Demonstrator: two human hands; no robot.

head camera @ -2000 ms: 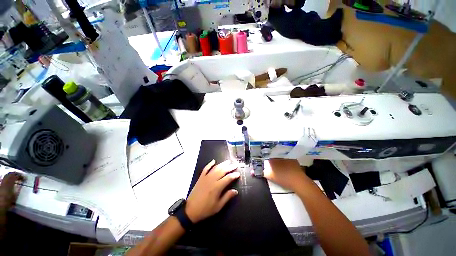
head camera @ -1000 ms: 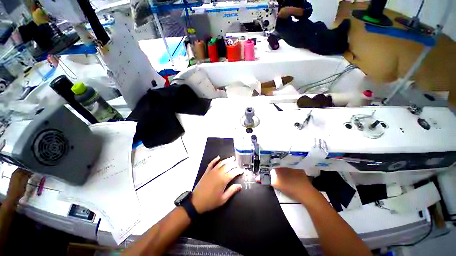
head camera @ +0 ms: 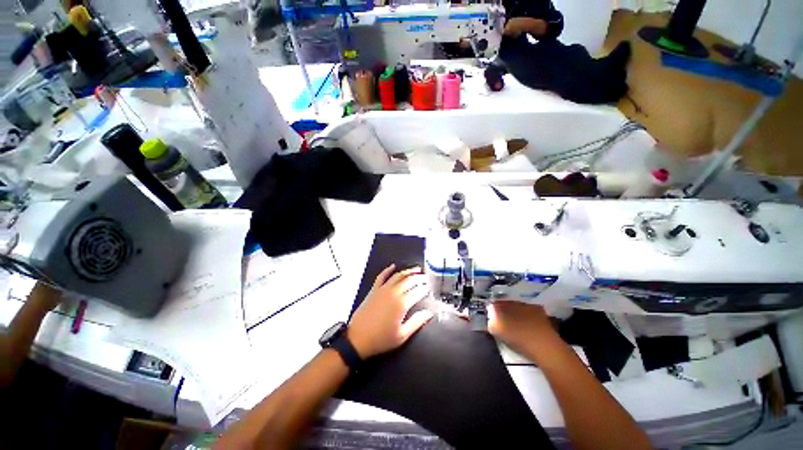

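Note:
A black fabric panel [head camera: 440,378] lies flat under the needle of the white sewing machine [head camera: 563,242] and hangs toward the front edge. My left hand [head camera: 392,312], with a dark watch on its wrist, lies flat on the panel left of the presser foot [head camera: 476,312], fingers apart. My right hand [head camera: 519,323] is at the right of the presser foot, partly behind the machine head; its fingertips are hidden, so its grip cannot be told. The needle area is brightly lit.
Black cloth bundle [head camera: 304,198] and paper pattern pieces [head camera: 286,281] lie left of the needle. A grey motor end [head camera: 106,246] and capped bottle [head camera: 180,174] stand further left. Black scraps [head camera: 599,341] lie right. Another person's arm [head camera: 28,325] shows at far left.
The panel has moved further back under the needle and turned slightly; its white marks no longer show. Both hands stay beside the presser foot. The whole view has shifted a little.

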